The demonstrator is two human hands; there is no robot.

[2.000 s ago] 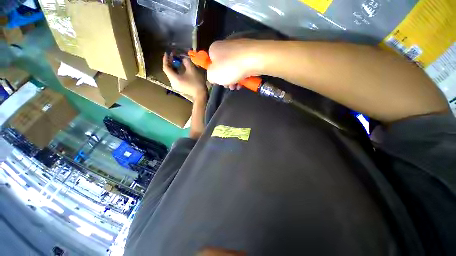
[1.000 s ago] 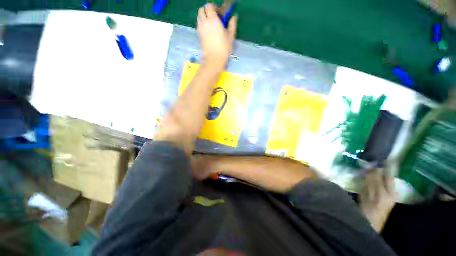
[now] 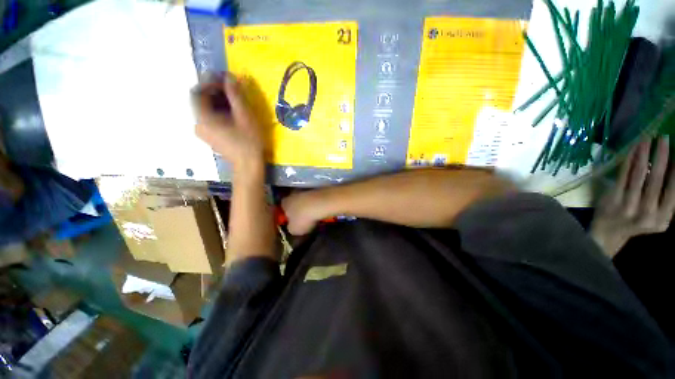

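Note:
My left hand (image 3: 226, 122) is blurred above the left edge of the grey-and-yellow printed film mat (image 3: 381, 89), fingers curled. A dark patch shows between its fingers, and I cannot tell whether it holds anything. My right hand (image 3: 302, 212) is closed around the orange air tool (image 3: 281, 215) at the table's front edge, close to my body. Most of the tool is hidden by the hand. A blue battery unit (image 3: 212, 8) with a pale face lies at the top of the view, beyond my left hand.
White worktop (image 3: 111, 89) lies left of the mat. A bundle of green cable ties (image 3: 585, 81) and a black block (image 3: 635, 89) are at the right. Another person's hand (image 3: 638, 189) rests at the right edge. Open cartons (image 3: 185, 237) stand below the table at left.
My left hand came up from the carton area to a blue unit on the green belt, then drew back over the mat. My right hand stays low with the orange tool. The view has shifted.

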